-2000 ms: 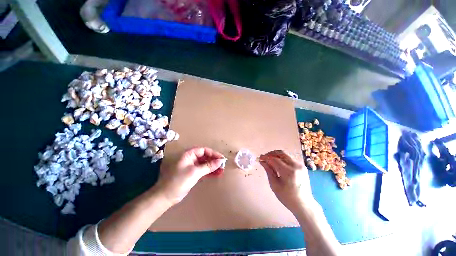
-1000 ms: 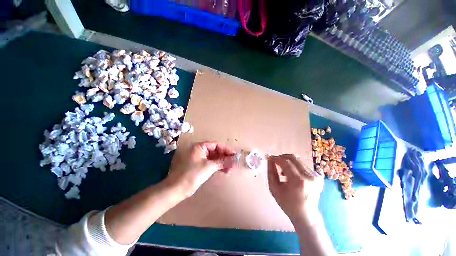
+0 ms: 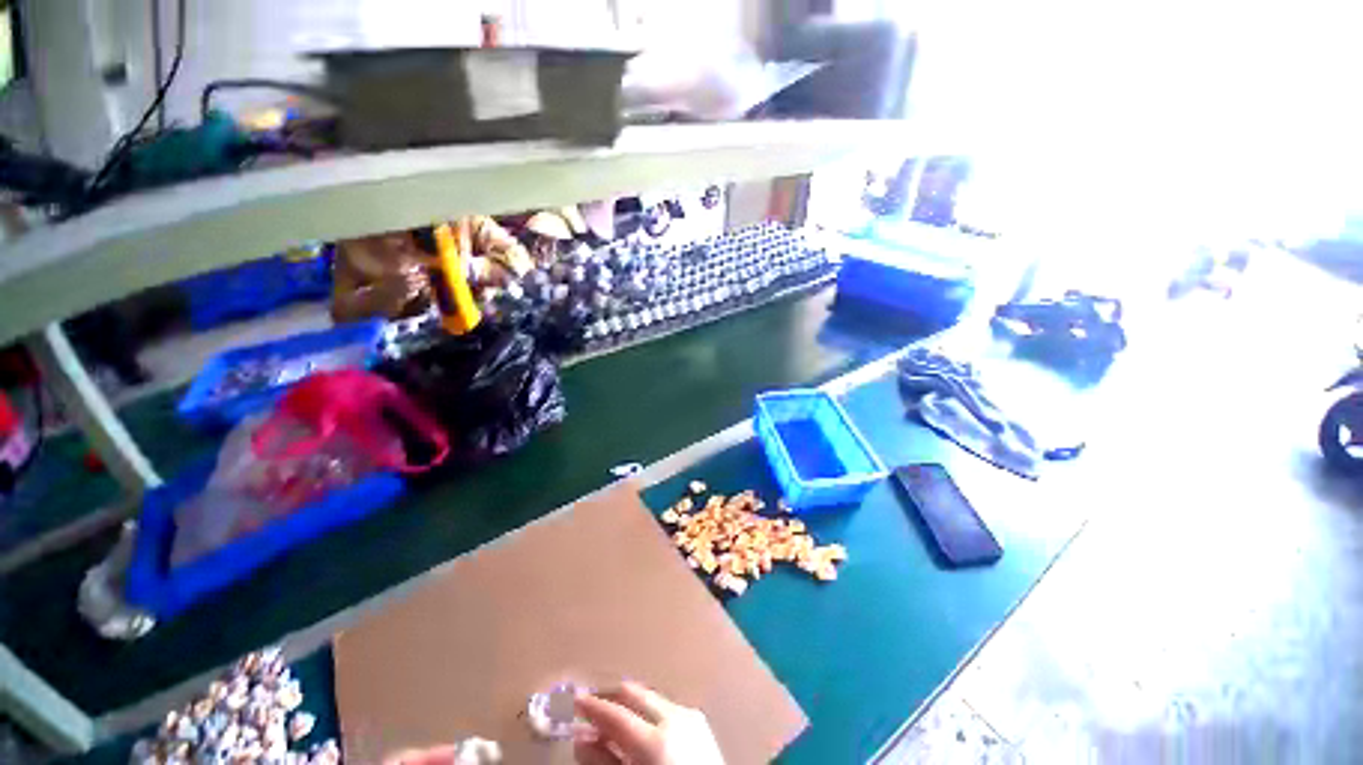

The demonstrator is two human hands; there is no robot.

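Note:
My left hand (image 3: 423, 756) is cut off by the bottom edge; only fingertips show, holding a small whitish piece (image 3: 478, 750). My right hand (image 3: 646, 729) is at the bottom, its fingertips at the rim of the clear round dish (image 3: 550, 711) on the cardboard sheet (image 3: 516, 605). Whether it holds a tiny part cannot be told. Orange-brown pieces (image 3: 743, 541) lie right of the sheet. The pile of assembled whitish pieces (image 3: 239, 720) is at the lower left, partly cut off.
A blue basket (image 3: 818, 448), a black phone (image 3: 948, 514) and a grey cloth (image 3: 972, 416) stand or lie at the right. Behind the sheet are a blue tray (image 3: 269, 531) with bags and a black plastic bag (image 3: 501, 392). A shelf beam (image 3: 449, 187) crosses above. A person's hands and sleeves show behind.
The view has tipped up and swung right, so the hands and dish sit at the bottom edge. The grey-white pile has left the picture; the shelf, phone and person have come into view.

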